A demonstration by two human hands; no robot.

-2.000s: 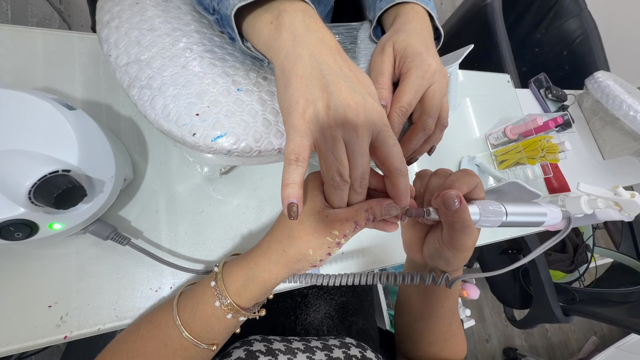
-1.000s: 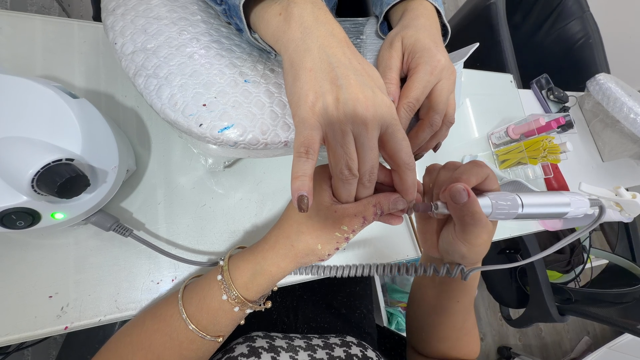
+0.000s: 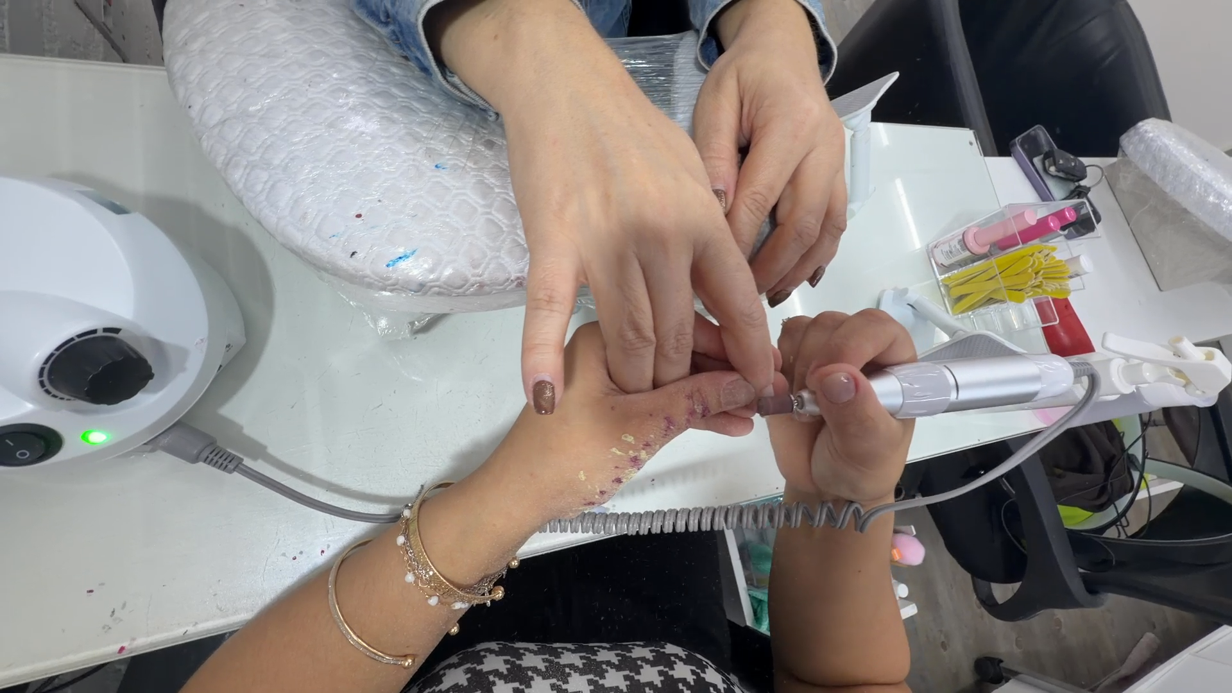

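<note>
My left hand (image 3: 626, 414), with bracelets (image 3: 433, 568) at the wrist, grips a finger of the other person's nearer hand (image 3: 626, 212). In my right hand (image 3: 847, 414) is a silver electric nail drill (image 3: 972, 385). Its brownish bit (image 3: 775, 405) is at that person's fingertip; whether it touches the nail is too small to tell. The person's other hand (image 3: 780, 164) rests just behind, fingers curled, with brown glittery nails. A coiled grey cord (image 3: 693, 520) runs from the drill past my left wrist to the white drill unit (image 3: 106, 327), whose green light is lit.
A plastic-wrapped cushion (image 3: 356, 164) lies under the person's denim sleeve. At the right, a clear organizer (image 3: 1006, 255) holds yellow strips and pink tubes. Beside it are a white jointed stand (image 3: 1155, 371) and a wrapped block (image 3: 1179, 207). Black chairs stand behind and at lower right. Specks dot the white table (image 3: 318, 414).
The drill stays in my right hand at the person's finger, and my left hand keeps its hold. The hands have shifted only slightly.
</note>
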